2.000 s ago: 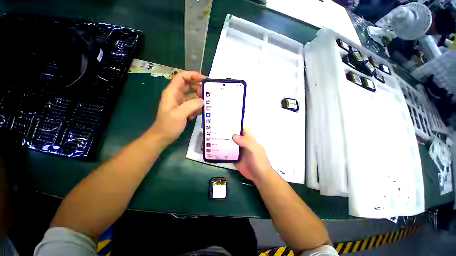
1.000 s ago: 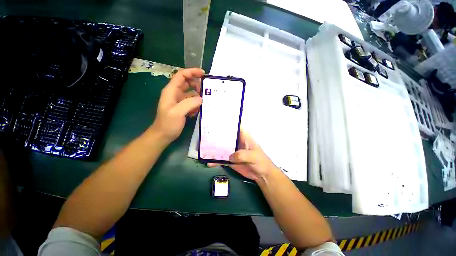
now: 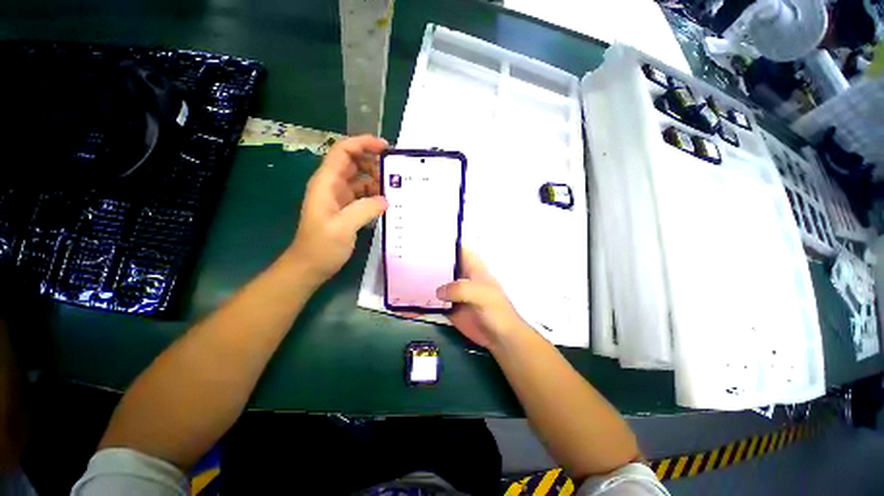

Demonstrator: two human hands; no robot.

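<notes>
A large smartphone [image 3: 423, 232] with a dark frame and a lit white-pink screen is held upright over the left part of a white tray. My left hand [image 3: 334, 208] grips its upper left edge with thumb and fingers. My right hand [image 3: 480, 302] holds its lower right corner, the thumb over the bottom of the screen. An open watch body [image 3: 423, 363], black with white and yellow inside, lies on the green bench below the phone. Another watch body [image 3: 556, 195] lies in the white tray.
The white compartment tray [image 3: 528, 262] lies behind the phone. Stacked white trays [image 3: 732, 281] stand to its right, with several watch units [image 3: 693, 114] on top. A shiny black plastic tray [image 3: 107, 184] is at left. A metal upright [image 3: 366, 68] rises at the back.
The screen went from a full list with icons to a mostly white page with one icon at the top. My right thumb has moved down and left to the screen's bottom.
</notes>
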